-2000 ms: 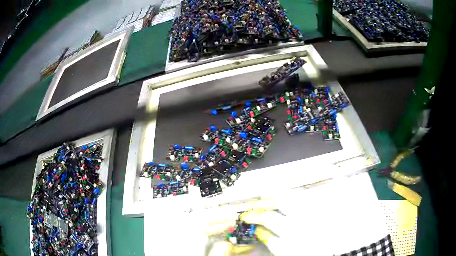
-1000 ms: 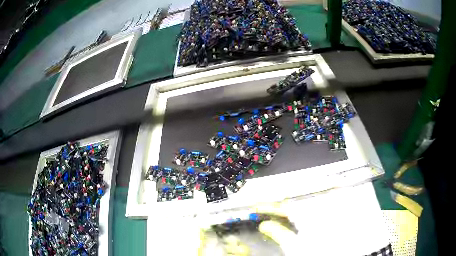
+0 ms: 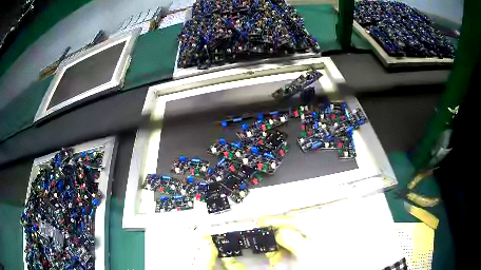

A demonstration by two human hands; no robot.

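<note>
A black circuit board strip point(image 3: 245, 242) is held over the bright white surface, its flat dark face with pale marks towards me. My left hand point(image 3: 208, 253), in a glove with yellow fingers, holds its left end. My right hand point(image 3: 289, 243), gloved the same way, holds its right end. Both hands are overexposed and partly lost against the white surface point(image 3: 348, 227). Behind them is the centre tray point(image 3: 377, 150) with loose circuit boards point(image 3: 248, 158), most with blue, red, green and white parts up, a few with the black face up.
The left tray point(image 3: 105, 211) is heaped with boards. The rear tray point(image 3: 184, 69) holds a high pile. An empty tray point(image 3: 45, 100) lies back left. The far right tray point(image 3: 406, 60) is beyond a green post point(image 3: 345, 26). A yellow perforated pad point(image 3: 422, 242) and checked cloth point(image 3: 395, 264) are at right.
The board in my hands now shows its flat black face; two seconds ago it showed coloured parts. My hands have moved apart to its two ends. The boards in the centre tray look unchanged.
</note>
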